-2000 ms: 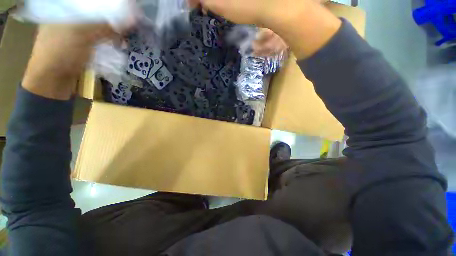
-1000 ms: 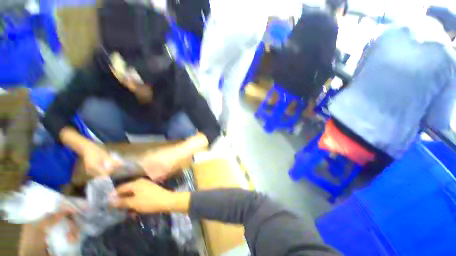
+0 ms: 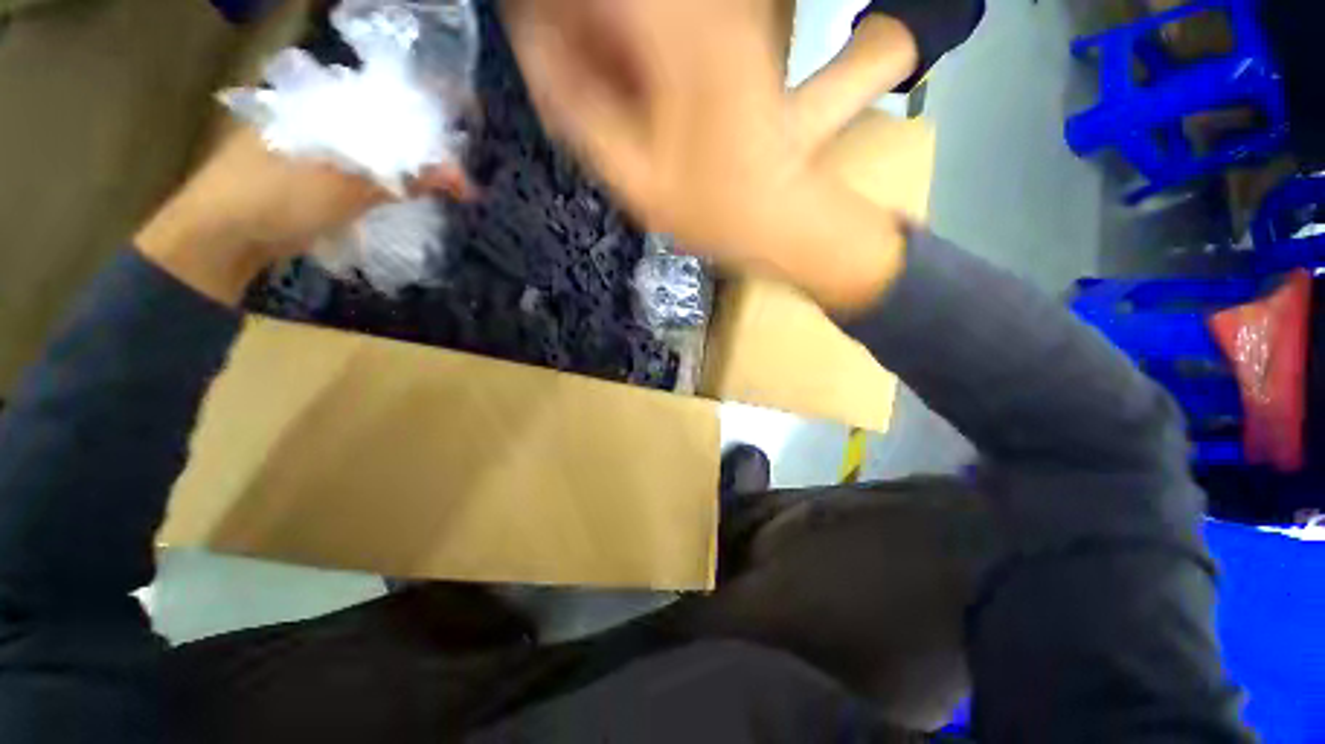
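An open brown carton [image 3: 480, 480] lies in front of me, its near flap folded outward. Small black plates [image 3: 538, 262] lie loose in a heap inside it. Shiny bagged plates [image 3: 673, 291] stand at the box's right side. My left hand [image 3: 291, 196] is over the box's left side, closed on crumpled clear plastic bags [image 3: 356, 109] that bulge out above and below it. My right hand [image 3: 698, 146] is blurred above the heap's right part; whether it holds anything cannot be told.
Another person's hand and dark sleeve [image 3: 930, 22] reach in at the top, partly behind my right hand. Blue stools [image 3: 1177, 87] stand at the upper right, with a red-orange thing [image 3: 1267, 371] below them. A blue bin [image 3: 1279, 625] is at the lower right.
The view has swung back down from the seated people to the carton. My left hand still has the crumpled bags. My right hand has moved away from the bag it was touching.
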